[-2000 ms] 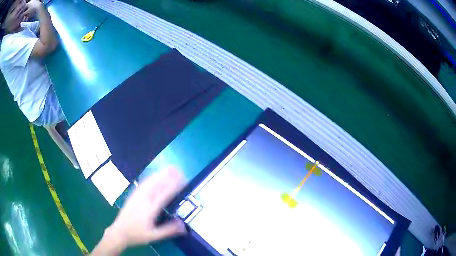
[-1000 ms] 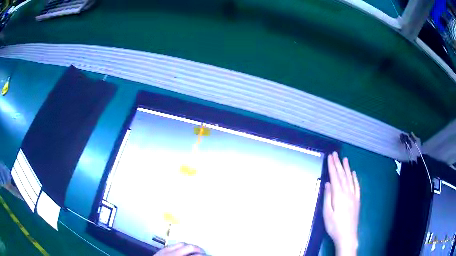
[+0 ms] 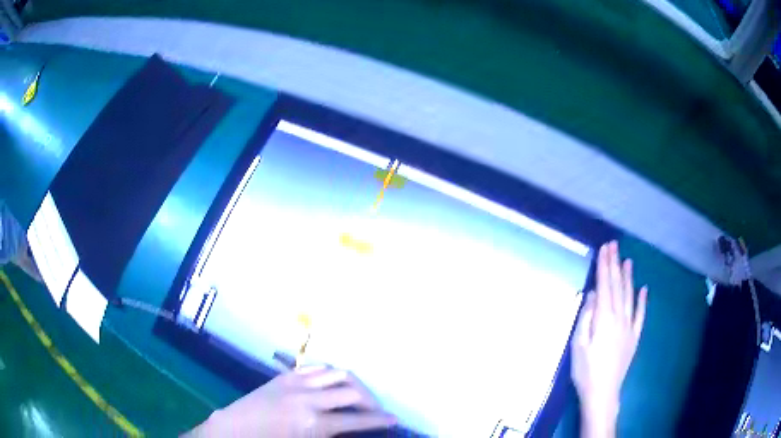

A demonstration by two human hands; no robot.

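The panel back (image 3: 445,257) lies in front of me, silver-grey with strong white glare. A black border (image 3: 488,184) surrounds it, with white edge strips inside. An orange flat cable (image 3: 384,190) with yellow tape pieces (image 3: 356,244) crosses it. My left hand (image 3: 312,404) is over the near edge, fingers bent, beside the cable's lower end; its fingertips are blurred and I cannot tell if it holds anything. My right hand (image 3: 606,334) lies flat along the right border, fingers apart, with nothing in it.
A black strip sheet (image 3: 128,171) with a white end (image 3: 53,248) lies to the left on the blue-green mat. Yellow-handled scissors (image 3: 32,89) are at the far left. A ribbed grey rail (image 3: 411,111) runs behind the panel. Another panel (image 3: 762,389) is cut off at the right edge.
The view has swung from the left side to over the panel. My left hand has moved from the left corner to the near edge and shows more than a second ago. My right hand came into view.
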